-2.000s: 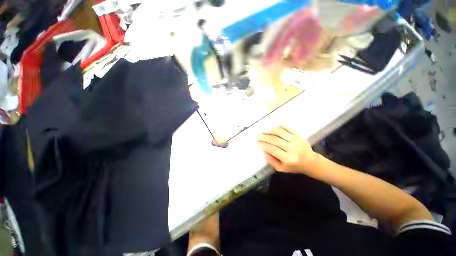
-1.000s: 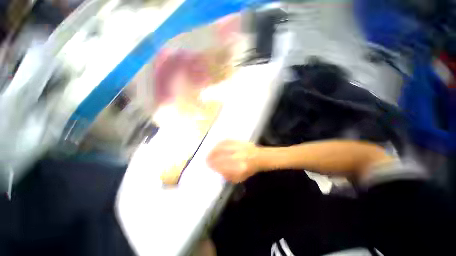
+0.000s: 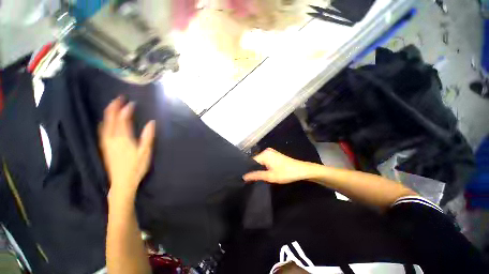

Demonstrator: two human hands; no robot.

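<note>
A large black fabric panel [image 3: 187, 160] lies over the left part of the white machine table and hangs over its front edge. My left hand [image 3: 126, 147] lies on the fabric with fingers apart, below the sewing machine head [image 3: 123, 43]. My right hand [image 3: 271, 167] pinches the panel's right corner between thumb and fingers, at the table's front edge. The panel's back edge passes close to the bright needle area [image 3: 169, 88]; whether it is under the presser foot cannot be told.
A crumpled black fabric pile [image 3: 391, 107] lies right below the table, with a clear plastic sheet [image 3: 423, 187] by it. Dark snips [image 3: 330, 15] lie at the table's far end. Something blue [image 3: 479, 176] stands at the right rim.
My left hand has come up from below the table onto the fabric. The black fabric has moved right across the table, and my right hand has taken hold of its corner.
</note>
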